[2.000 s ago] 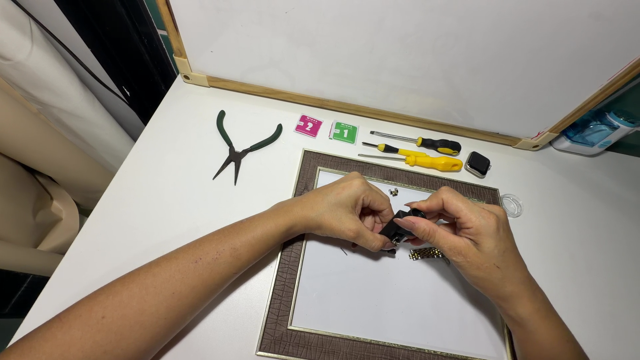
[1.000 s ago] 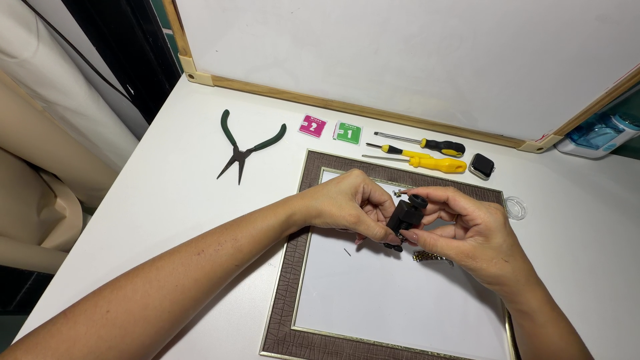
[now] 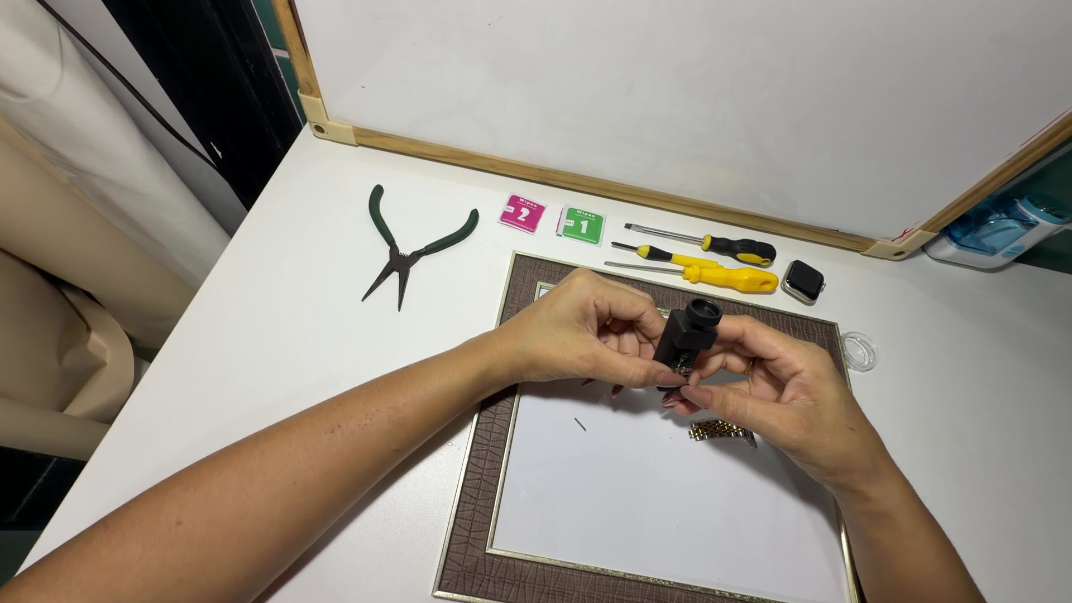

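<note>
A small black tool with a round knob (image 3: 692, 331), which looks like a watch-link pin remover, is held above the framed white board. My left hand (image 3: 590, 331) grips its left side between thumb and fingers. At its lower end, the thumb and fingertips of my right hand (image 3: 766, 385) pinch at a small metallic piece, partly hidden by the fingers; whether it is a band link I cannot tell. Below my right hand lies a gold and silver metal watch band section (image 3: 722, 430). A thin dark pin (image 3: 580, 424) rests on the white surface.
Open green-handled needle-nose pliers (image 3: 402, 251) lie left of two wipe packets, one pink (image 3: 523, 213), one green (image 3: 581, 225). Behind the brown textured frame (image 3: 477, 502) are three screwdrivers (image 3: 729, 278) and a smartwatch case (image 3: 803, 281). Clear plastic rings (image 3: 860, 351) lie right; a wood-edged whiteboard (image 3: 586, 178) stands behind.
The black tool has turned more upright between my hands, its round knob now on top. My right fingers have moved down from its upper part to its lower end.
</note>
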